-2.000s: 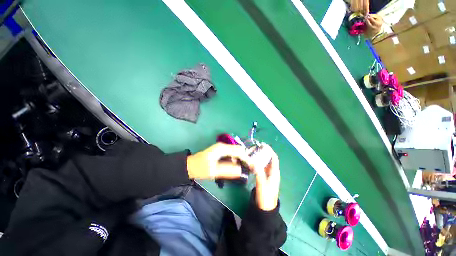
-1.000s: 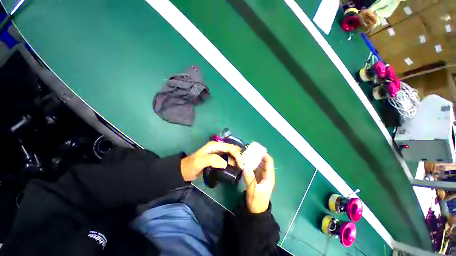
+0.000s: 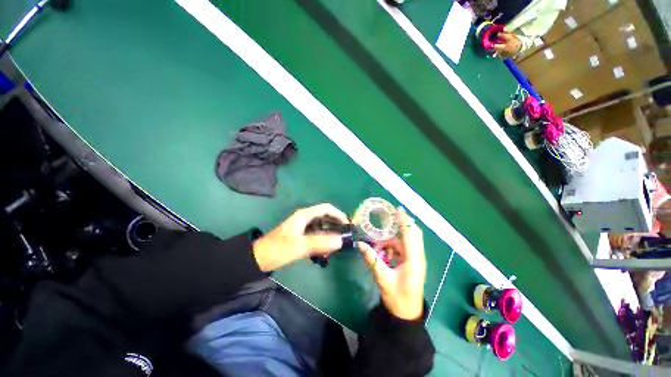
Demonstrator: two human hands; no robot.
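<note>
My left hand (image 3: 296,239) holds a black round housing (image 3: 324,234), its fingers wrapped over it. My right hand (image 3: 401,271) holds a heater core by its sides; the core's pale ring-shaped end (image 3: 377,219) with an open centre faces up, and pink shows between the fingers below it. The two parts meet or nearly meet between my hands; the exact contact is hidden by fingers. A crumpled dark grey cloth (image 3: 257,156) lies on the green bench beyond my left hand.
Two pink-flared core units (image 3: 503,341) stand at right by the white strip (image 3: 316,118). A black bin of parts (image 3: 44,221) is at left. Across the bench are more pink units (image 3: 546,121), a white box (image 3: 609,184), cartons (image 3: 581,55) and another person's hand (image 3: 508,46).
The core in my right hand now shows its pale ring end upward and pink beneath. The black housing has turned and moved up within my left hand. The view has shifted slightly.
</note>
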